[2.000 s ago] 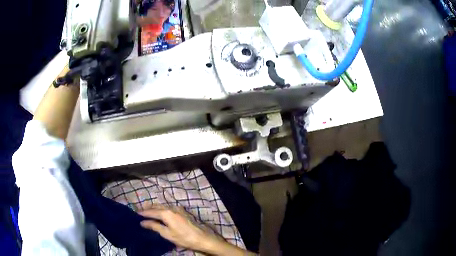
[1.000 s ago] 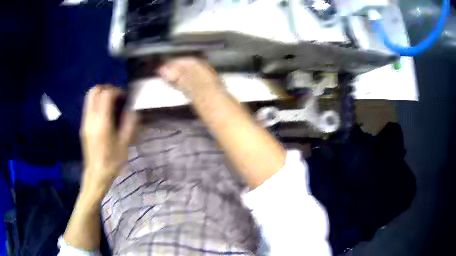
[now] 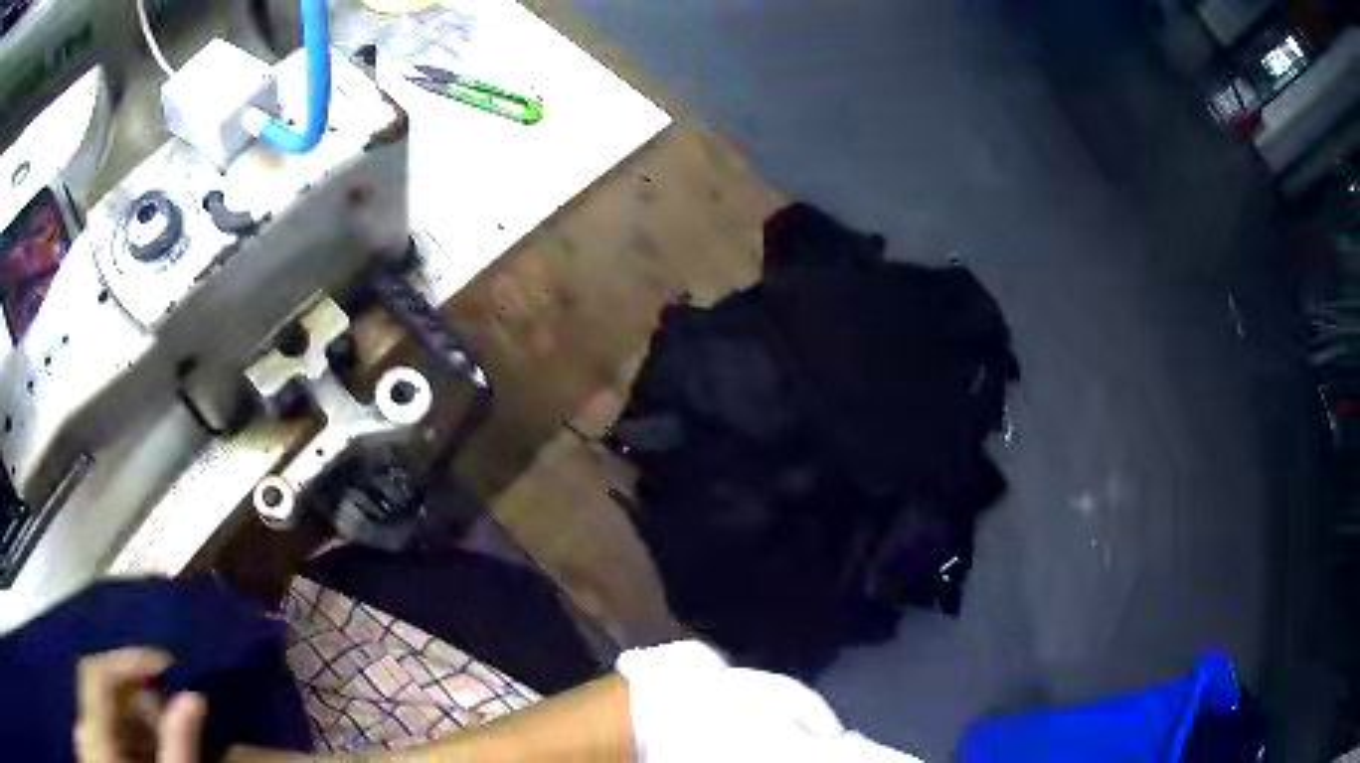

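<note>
Navy fabric lies at the lower left, below the machine arm. My right hand is at the bottom left edge over this fabric, with its fingers curled; it is blurred and partly cut off, and whether it grips the cloth cannot be told. My right forearm and white sleeve cross the bottom. My left hand is not in view. The off-white sewing machine body is at the left; its needle area is out of the picture.
A pale two-ring bracket hangs below the machine. A blue hose joins a white box. Green snips lie on the white table. A black cloth heap sits right of centre. A blue container is at lower right.
The view has swung right, bringing the black heap towards the centre and the blue container in. My left hand has left the picture. My right hand has come away from the machine to the navy fabric.
</note>
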